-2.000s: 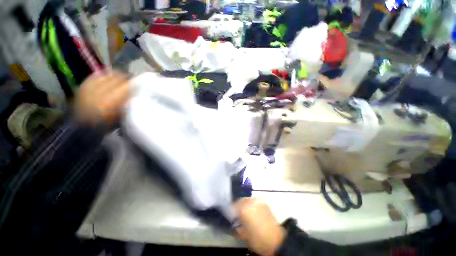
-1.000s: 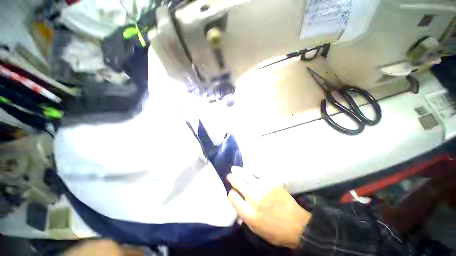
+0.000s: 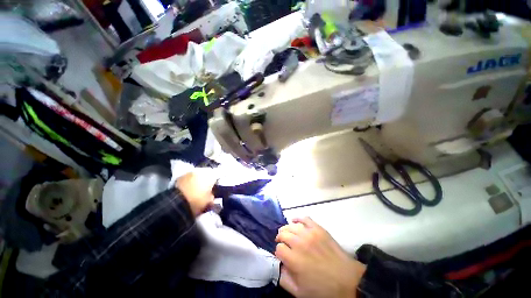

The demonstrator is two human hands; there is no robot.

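My left hand (image 3: 197, 192) grips the garment just left of the needle area, where dark cloth is folded up. My right hand (image 3: 311, 256) holds the edge of the navy fabric (image 3: 250, 218) in front of the needle. The pale grey-white cloth (image 3: 230, 256) spreads below and left of my hands, with navy under its lower edge. The cream sewing machine (image 3: 303, 105) has its presser foot area in white glare, so the needle cannot be made out.
Black tailor's scissors (image 3: 407, 185) lie on the bed right of the needle. Thread snips (image 3: 241, 90) lie on the machine head. Behind are white cloth heaps (image 3: 180, 67) and a black piece with a neon-green tie (image 3: 202, 96). Striped dark fabric (image 3: 70, 125) is at the left.
My left hand has moved from the bottom edge up beside the needle area and taken hold of the cloth. More navy fabric shows between my hands. The view takes in more of the machine.
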